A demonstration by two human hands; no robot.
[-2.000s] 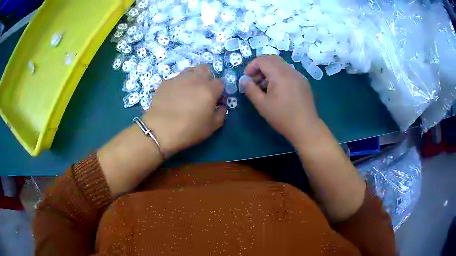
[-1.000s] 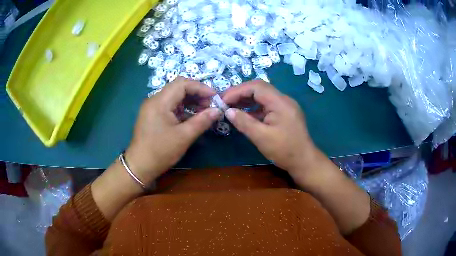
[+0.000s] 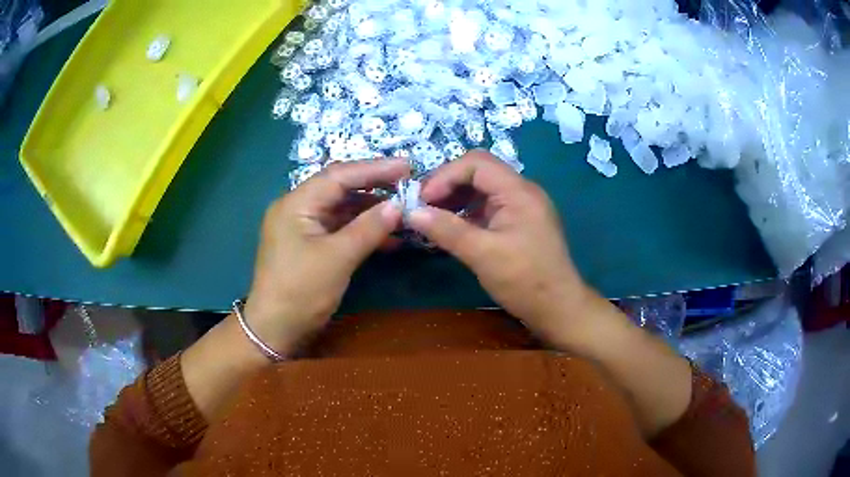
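My left hand (image 3: pixel 322 238) and my right hand (image 3: pixel 503 228) meet fingertip to fingertip in front of the piles. Between them they pinch a small whitish plastic piece (image 3: pixel 409 195), held on edge; the fingers hide part of it. Another small part shows only partly just below the fingertips. A pile of clear base pieces with dark dots (image 3: pixel 373 125) lies beyond my hands. Frosted covers without dots (image 3: pixel 570 121) lie in a pile to the right.
A yellow tray (image 3: pixel 70 200) stands at the left with three whitish pieces in it. A large clear plastic bag (image 3: pixel 792 200) of white covers lies on the right of the green bench (image 3: pixel 652 238). A small clear bag (image 3: pixel 746 363) hangs low at the right.
Both hands have come together at the centre, and the whitish piece is now pinched between them. Since one second ago it has turned slightly. The view has shifted, so tray and piles appear further right.
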